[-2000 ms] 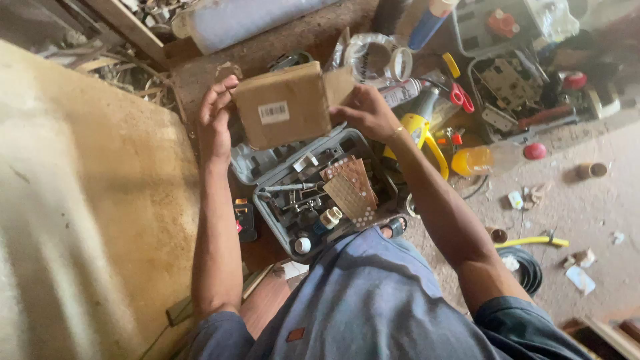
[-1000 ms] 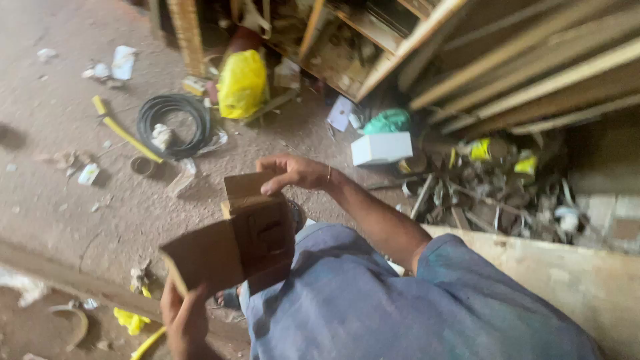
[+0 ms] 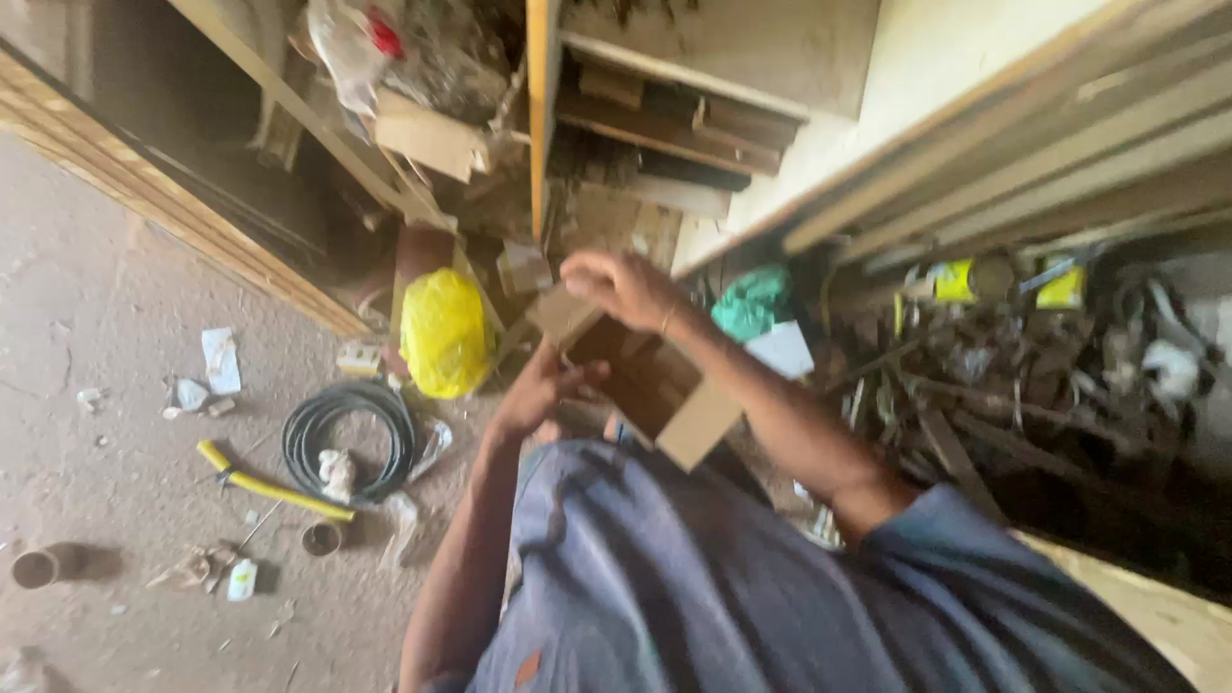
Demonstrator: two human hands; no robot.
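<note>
An open cardboard box (image 3: pixel 643 377) is in front of my body, its dark inside facing up and one flap (image 3: pixel 700 423) folded out at the lower right. My left hand (image 3: pixel 544 390) grips the box's left side, with fingers over the edge. Above the upper-left flap (image 3: pixel 566 313) is my right hand (image 3: pixel 621 289), its fingers curved; blur hides whether it pinches the flap. My right forearm passes over the box's right side. What lies inside the box cannot be made out.
A yellow plastic bag (image 3: pixel 446 332), a coiled black hose (image 3: pixel 348 441) and a yellow tube (image 3: pixel 274 486) lie on the floor at left. Wooden shelving (image 3: pixel 674 125) stands ahead. To the right are a green plastic bag (image 3: pixel 754 303), a white box (image 3: pixel 782 349) and piled scrap (image 3: pixel 1020 414).
The view has turned strongly away from the open tool case seen two seconds ago. Both hands have moved on the box since one second ago, and its open inside now faces up.
</note>
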